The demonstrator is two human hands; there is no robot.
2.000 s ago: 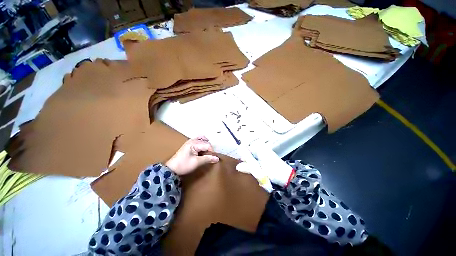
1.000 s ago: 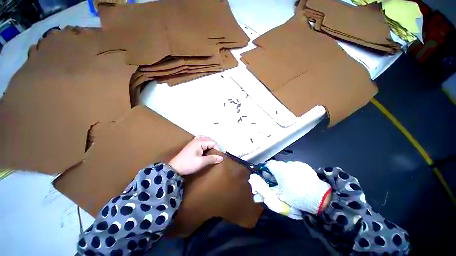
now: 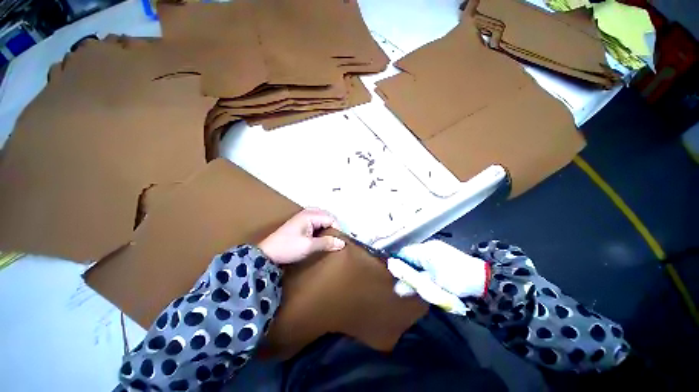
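A brown cut panel [image 3: 214,207] lies across the table's near edge and hangs over my lap. My bare left hand [image 3: 300,237] pinches its upper edge between thumb and fingers. My right hand [image 3: 438,274], in a white knit glove with a red cuff, holds the dark scissors [image 3: 375,251], their narrow blades at the panel's edge just right of my left fingertips. The handles are mostly hidden by the glove. Dark offcuts [image 3: 372,164] lie scattered on the white surface beyond my hands.
A panel stack [image 3: 283,103] with fanned edges and a wide panel [image 3: 100,153] lie left and centre. Another panel [image 3: 483,115] overhangs the table's right edge, a smaller stack [image 3: 548,38] behind it. Yellow pieces [image 3: 625,31] are far right. A rolled white table edge [image 3: 460,200] borders the dark floor.
The scissors and my gloved right hand came down from over the table to the panel's edge, then shifted slightly left and up. My left hand keeps its pinch. The view has tilted down.
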